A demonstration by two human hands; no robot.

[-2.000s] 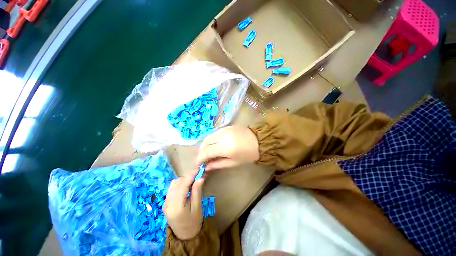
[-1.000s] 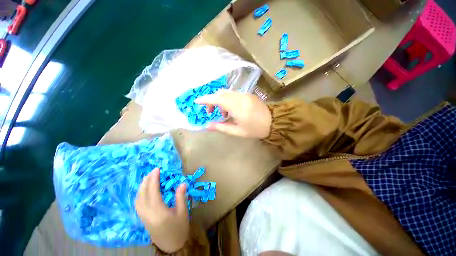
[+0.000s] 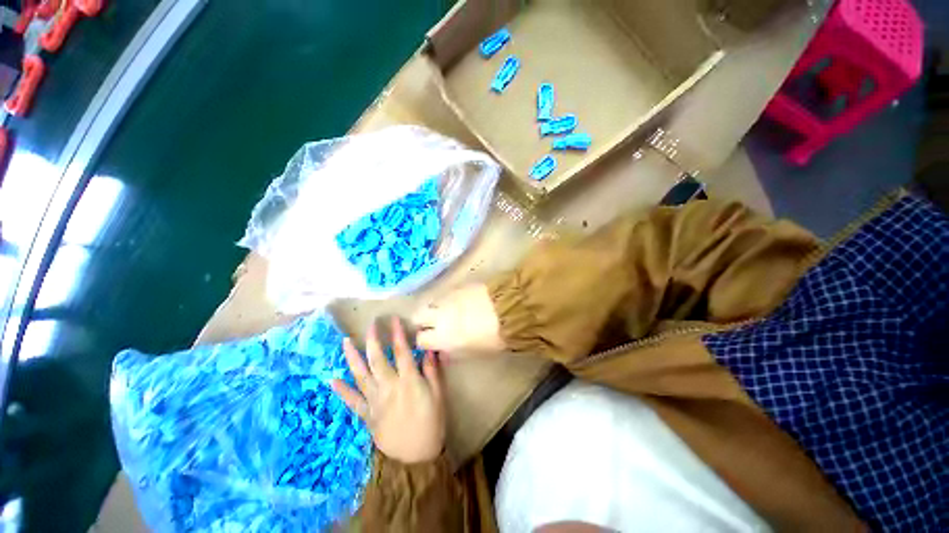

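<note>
My left hand [image 3: 404, 408] lies with fingers spread on the cardboard sheet [image 3: 484, 406], beside the blue-filled poly bag [image 3: 219, 416]. My right hand [image 3: 458, 321] is just above it, its fingertips bent down near my left fingers. A bit of blue shows between the two hands; most of it is hidden, and I cannot tell whether my right fingers grip it. The clear poly bag [image 3: 473, 208] lies open above my hands, with a heap of small blue plastic pieces [image 3: 395, 239] inside.
An open carton [image 3: 624, 130] at the top holds several blue parts [image 3: 505, 74]. The dark green conveyor [image 3: 167, 198] with its metal rail runs at the left, with orange-red housings [image 3: 26, 85] beyond. A pink stool [image 3: 879, 47] stands at the upper right.
My right hand has moved from the clear bag down to my left hand. My left hand has shifted right from the blue-filled bag's mouth, covering where loose blue pieces lay.
</note>
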